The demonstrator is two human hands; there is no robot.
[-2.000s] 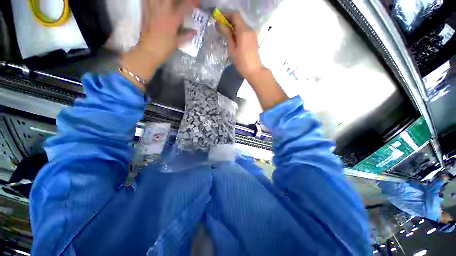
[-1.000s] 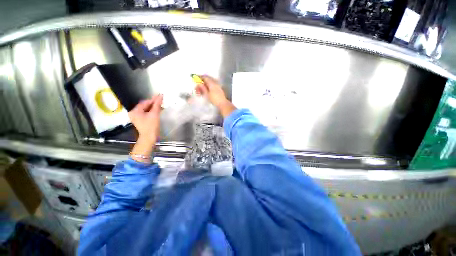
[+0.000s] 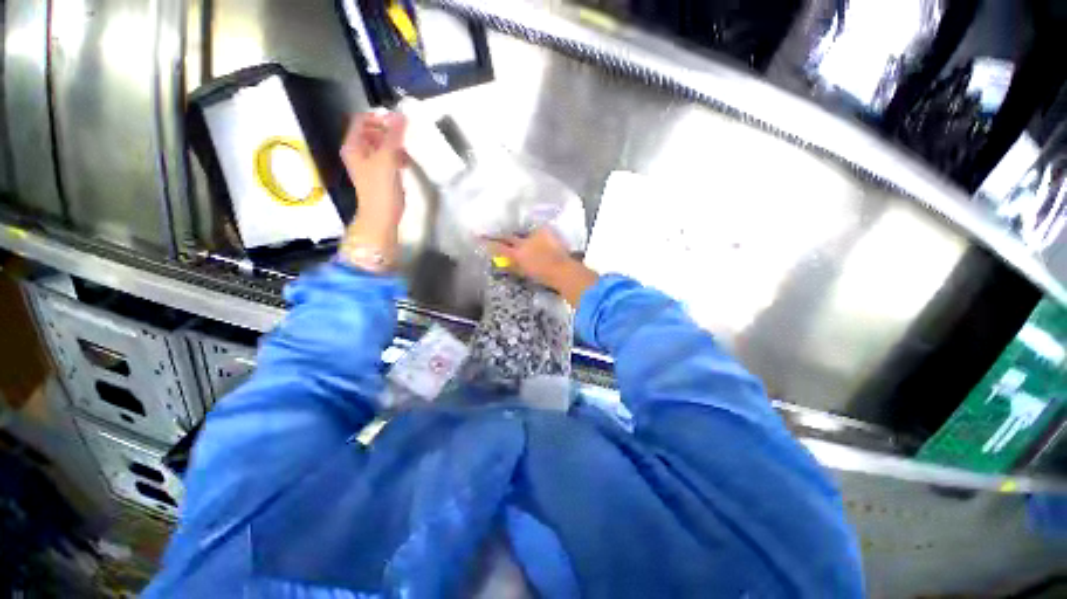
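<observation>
A clear component bag full of small grey-white bits stands against my waist at the line's edge. Its crinkled, empty upper plastic spreads over the metal surface. My right hand is closed on a small yellow cutter at the bag's upper part. My left hand is raised to the left of the bag, fingers bent, at a white piece like a label; blur hides whether it grips it.
A black tray with white paper and a yellow tape roll lies at left. Another black tray holds a yellow tool. White paper lies right of the bag. A green board is at far right. Black bins line the top right.
My right hand with the cutter has come down close to the full part of the bag. My left hand has risen to the white piece. The view has turned.
</observation>
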